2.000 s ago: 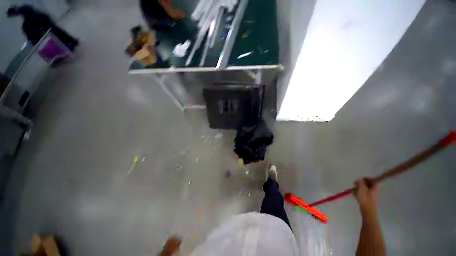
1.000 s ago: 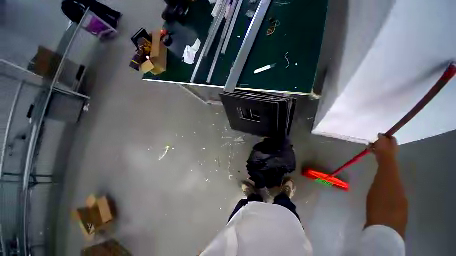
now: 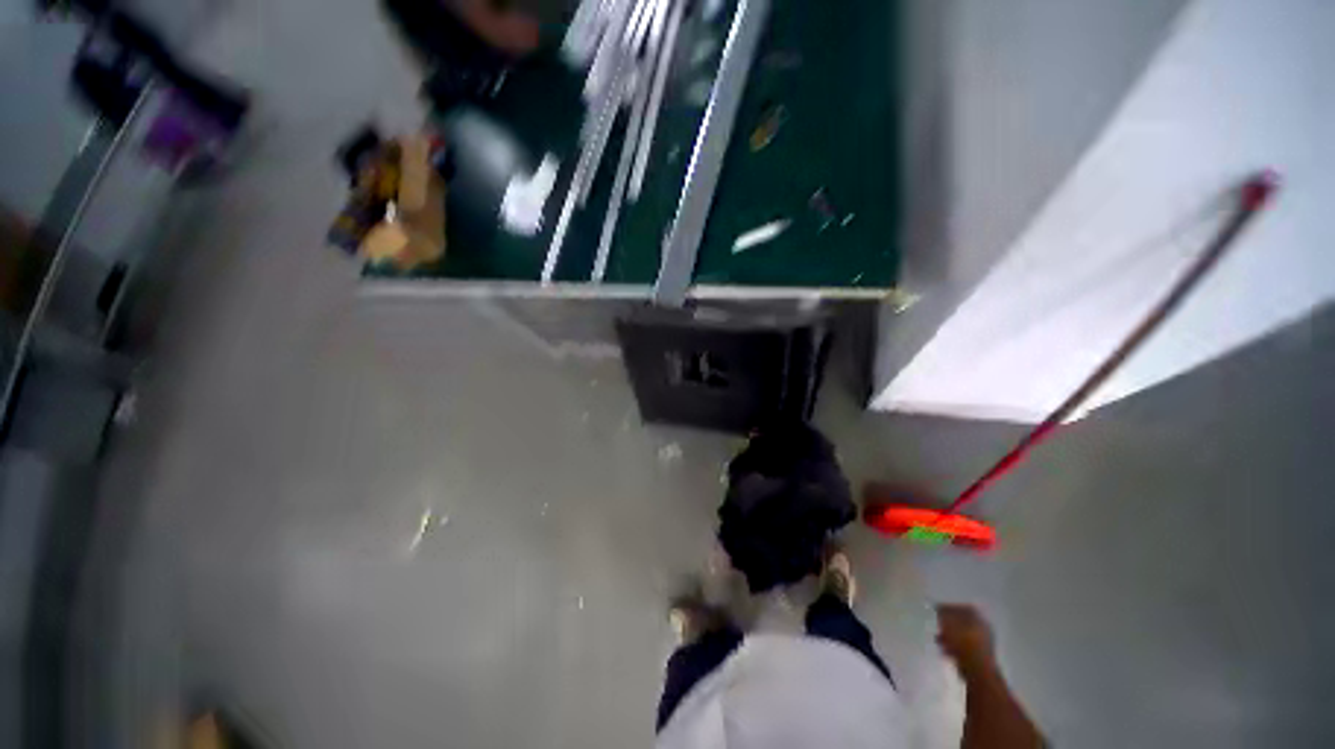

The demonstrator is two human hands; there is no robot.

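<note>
The broom (image 3: 1116, 359) leans against the white wall at the right, its red-orange head on the floor and its red-tipped handle slanting up to the right. My right hand (image 3: 965, 638) is below the broom head, apart from it, blurred; whether its fingers are closed is unclear. My left hand is out of the picture. A black crumpled bag (image 3: 786, 505) stands on the floor just in front of my feet, beside dark flat panels (image 3: 713, 372) propped under the bench's front edge.
Long pale profiles (image 3: 709, 161) lie on the green-topped bench (image 3: 835, 220), with white scraps. An open cardboard box (image 3: 413, 205) is at its left corner. A person's arm (image 3: 498, 25) shows at the top. Small litter (image 3: 426, 527) lies on the floor. Metal racks (image 3: 66, 315) stand at far left.
My right hand has let go of the broom handle and moved down and left. The broom now stands against the white wall on its own. The view has shifted and blurred.
</note>
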